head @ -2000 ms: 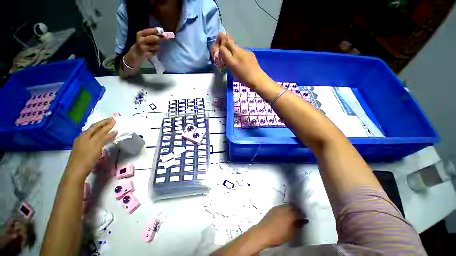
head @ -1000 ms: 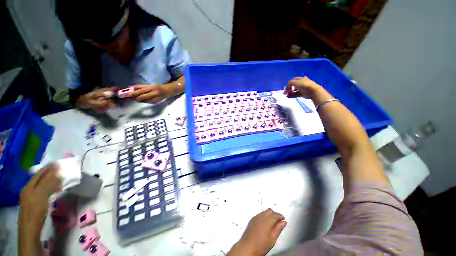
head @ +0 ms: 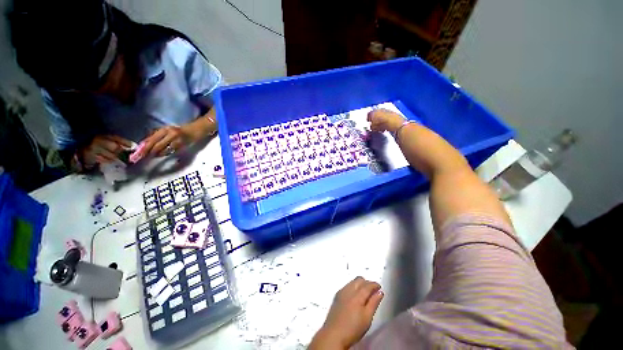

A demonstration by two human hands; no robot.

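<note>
My right hand (head: 386,122) reaches into the large blue tote (head: 307,217), at the right end of the rows of pink units (head: 297,154). Its fingertips point down beside a dark pinkish shape; whether they hold it is unclear. My left hand (head: 354,307) rests low over the white table with fingers loosely bent and nothing visible in it. The pink units stand in close rows on the tote's left side, dark round spots up. A pale sheet (head: 396,154) lies to their right.
A parts tray (head: 191,331) carries pink units and white strips. A dispenser bottle (head: 95,280) and loose pink units (head: 109,325) are at left. A small blue tote (head: 14,273) is at the left edge. Across the table a person holds a pink unit (head: 139,152). A clear bottle (head: 533,164) stands right.
The view has swung right. My right hand went from beside the person opposite into the tote, past the pink rows. The neighbour's hand at left has left the view, uncovering the dispenser bottle.
</note>
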